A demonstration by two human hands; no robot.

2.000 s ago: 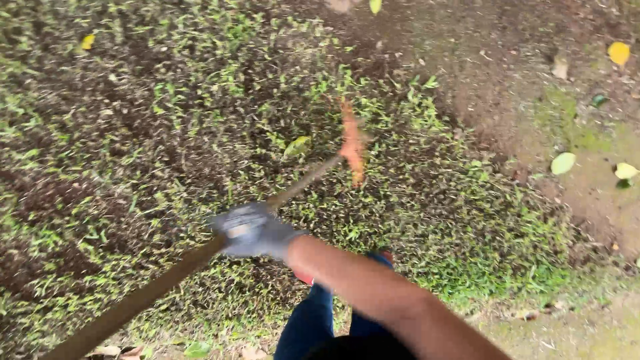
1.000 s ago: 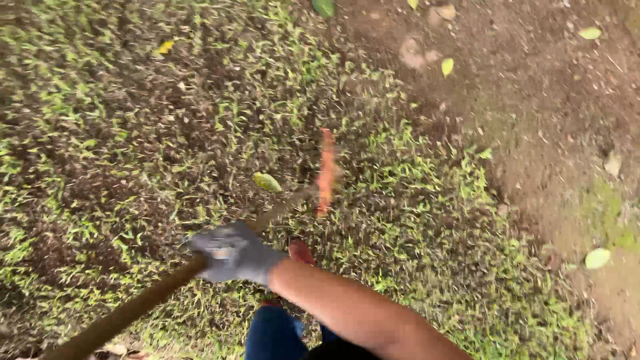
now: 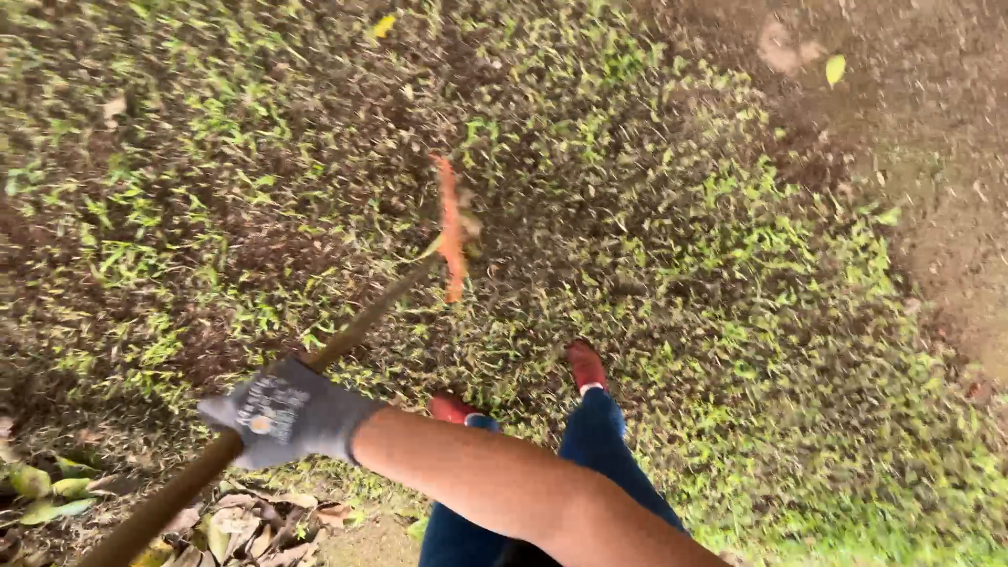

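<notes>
My right hand (image 3: 287, 413), in a grey work glove, is closed around the long wooden handle (image 3: 169, 500) of a rake-like tool. The handle slants from the lower left up toward the centre. At its far end an orange tool head (image 3: 450, 228), blurred, is at the grass; whether it has tines is hard to tell. A yellowish leaf (image 3: 428, 250) touches the head's left side, and a small brownish leaf seems to be at its right. My left hand is out of view, as is the handle's near end.
Short patchy grass (image 3: 630, 236) surrounds the tool. Dry and green leaves (image 3: 244, 528) lie heaped at the lower left. Bare soil (image 3: 945, 173) borders the grass at the right, with a green leaf (image 3: 835, 70) on it. My red shoes (image 3: 586, 365) stand below the tool head.
The view has shifted, bringing the leaf heap and more of both legs into sight. My right hand still grips the handle. A leaf that lay apart from the orange head now touches it.
</notes>
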